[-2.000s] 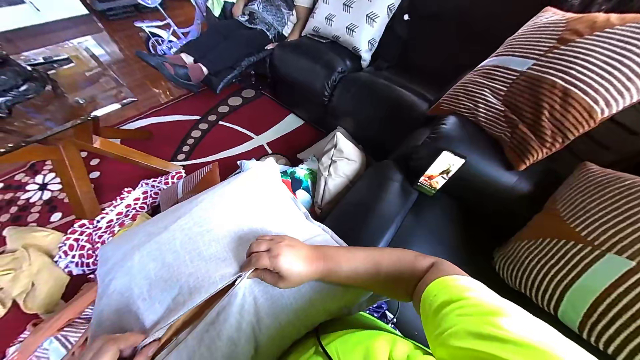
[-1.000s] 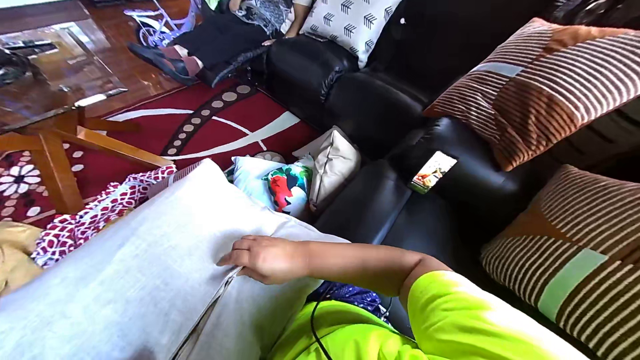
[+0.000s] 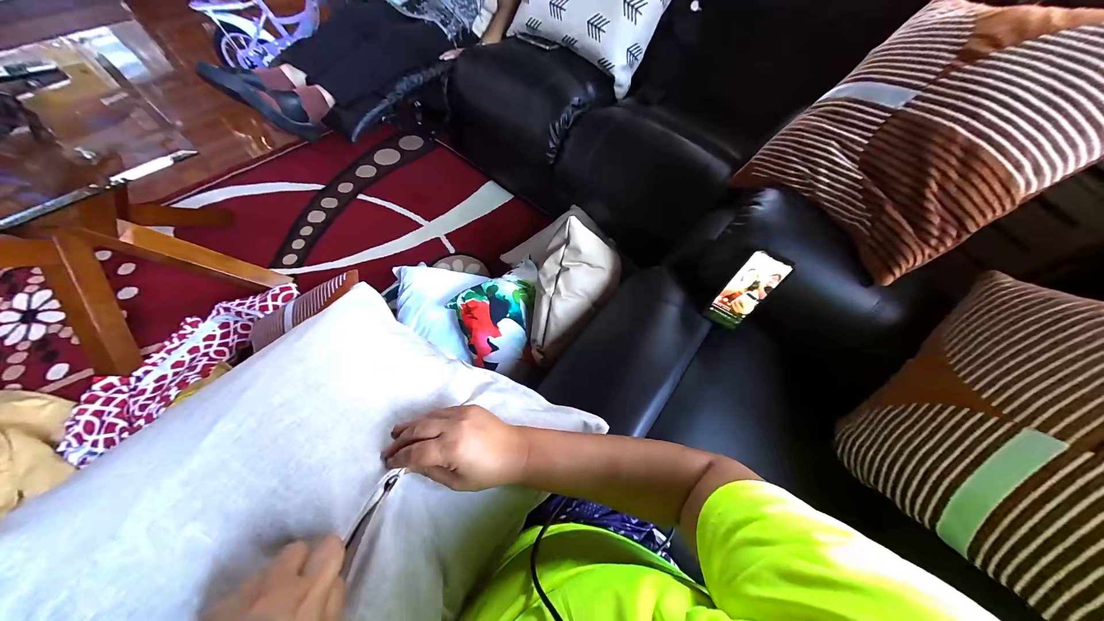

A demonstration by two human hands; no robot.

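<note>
A light grey cushion cover (image 3: pixel 259 414), plumply filled, lies across my lap. Its zipper (image 3: pixel 373 509) runs down from my right hand (image 3: pixel 457 447), whose fingers pinch the fabric at the upper end of the opening. A narrow dark gap shows along the zipper below that. My left hand (image 3: pixel 285 582), blurred at the bottom edge, touches the cover beside the lower part of the gap; its fingertips are too blurred to tell whether they grip it. What fills the cover is hidden.
Black leather sofa seats (image 3: pixel 638 345) hold a lit phone (image 3: pixel 749 288) and striped cushions (image 3: pixel 975 483). Beyond my lap are a beige cushion (image 3: pixel 576 276), a colourful cushion (image 3: pixel 493 321) and patterned cloth (image 3: pixel 164 384). A glass table (image 3: pixel 86 112) stands left; a seated person's legs (image 3: pixel 345 69) are farther back.
The zipper gap, wide with brown showing two seconds ago, is now narrower. My left hand, barely visible one second ago, is in view again at the lower part of the cover.
</note>
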